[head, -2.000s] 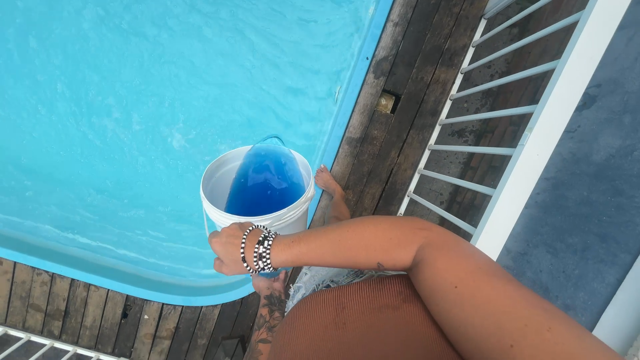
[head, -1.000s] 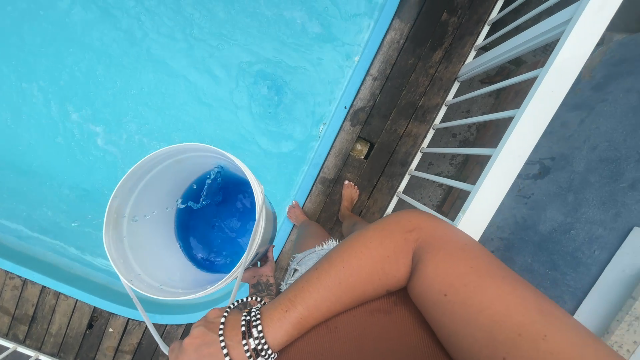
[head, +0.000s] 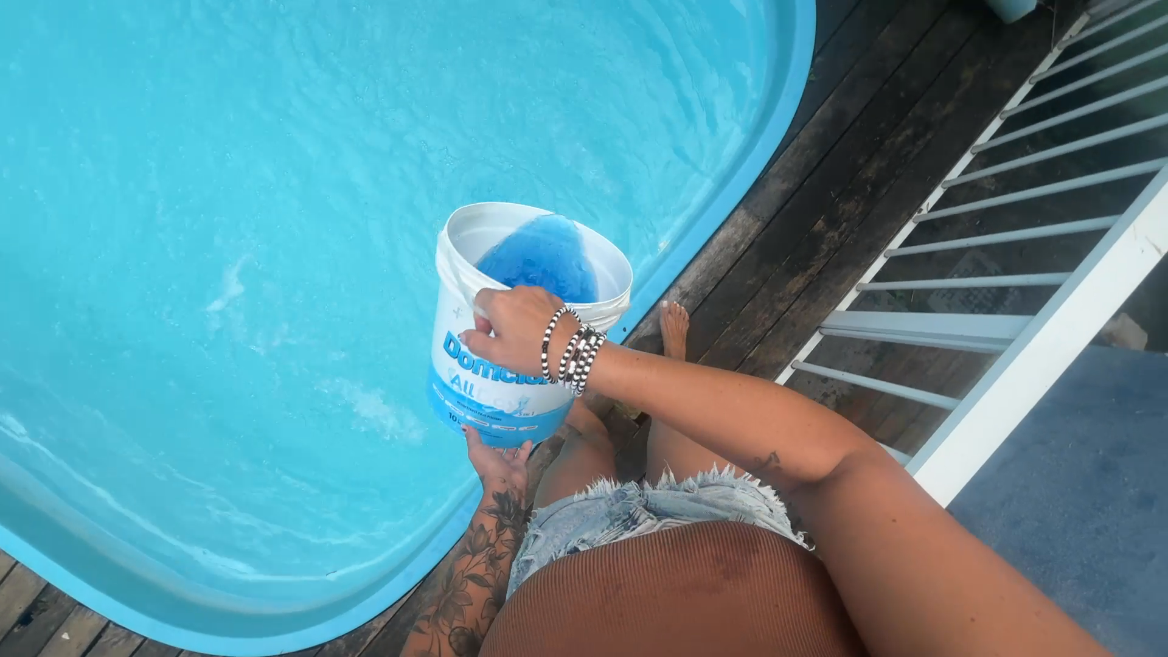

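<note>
A white and blue plastic bucket (head: 500, 412) with printing on its side is held tilted over the edge of the swimming pool, with blue liquid (head: 538, 260) inside it. My right hand (head: 518, 330), at the end of the arm with black-and-white bead bracelets (head: 577, 354), grips the bucket's handle near the rim. Under the bucket's base is my left hand (head: 499, 461), on the tattooed arm, its fingers supporting the bottom. The pool water (head: 274, 228) lies beyond and to the left of the bucket.
A light blue pool rim (head: 730, 196) curves beside the dark wooden deck (head: 821, 219). White railing (head: 1013, 351) runs along the right. My bare foot (head: 674, 327) stands on the deck by the rim. Part of a light blue object (head: 1011, 7) shows at the top right.
The bucket has moved away from my body since a second ago, and its printed side now shows. My left hand under its base is now plainly visible. The view has shifted.
</note>
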